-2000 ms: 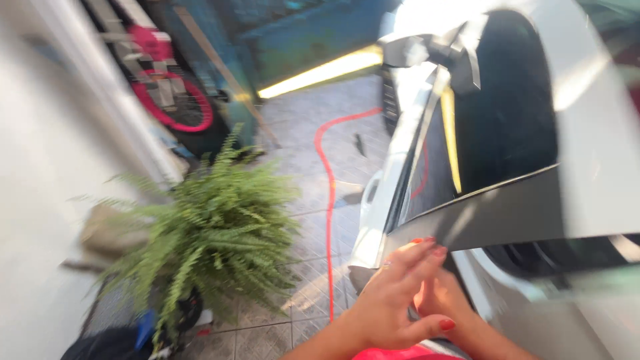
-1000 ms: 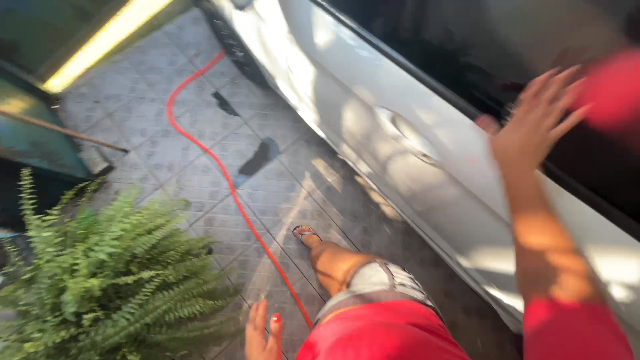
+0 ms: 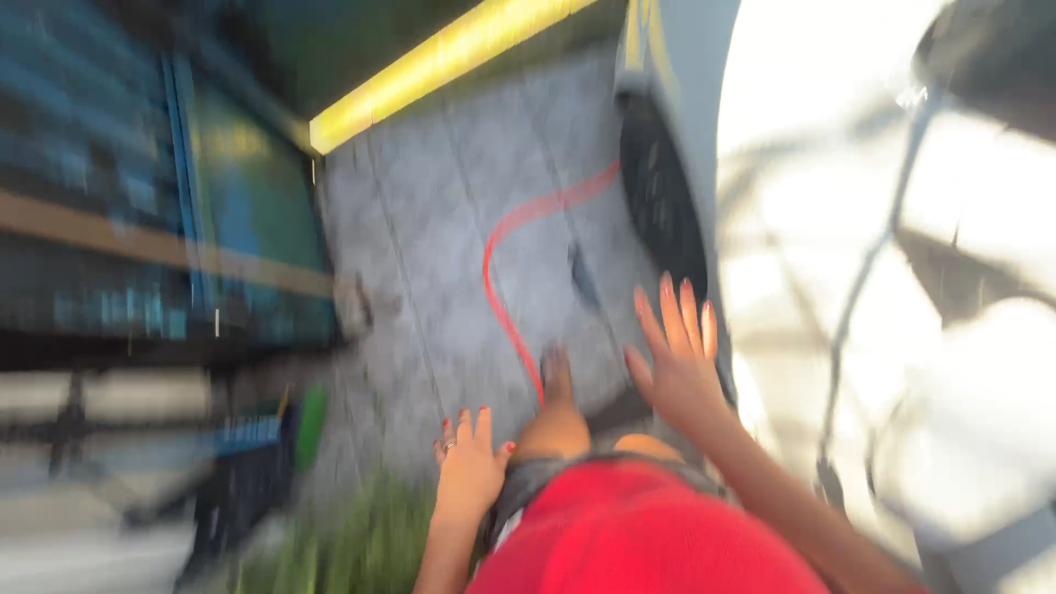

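My left hand (image 3: 472, 466), with a ring and red nails, hangs low near the middle, fingers apart and holding nothing. To its right, my right hand (image 3: 681, 371) is spread and holds nothing; it appears in front of the white car's front tyre (image 3: 660, 190), and I cannot tell whether it touches anything. A red hose (image 3: 493, 280) curves over the tiled floor from the tyre down towards my foot (image 3: 558, 371). The white car's body (image 3: 792, 247) fills the right side, bright and blurred.
A fern (image 3: 363, 544) stands at the lower left, blurred. Dark bluish panels (image 3: 247, 190) and a pole-like strip (image 3: 148, 247) are at the left. A bright yellow strip (image 3: 445, 70) crosses the top. A small dark patch (image 3: 584, 276) lies on the floor.
My hands were together by the car two seconds ago and are now apart. My right hand has come away from in front of the dark car window. The view has swung to the car's front end.
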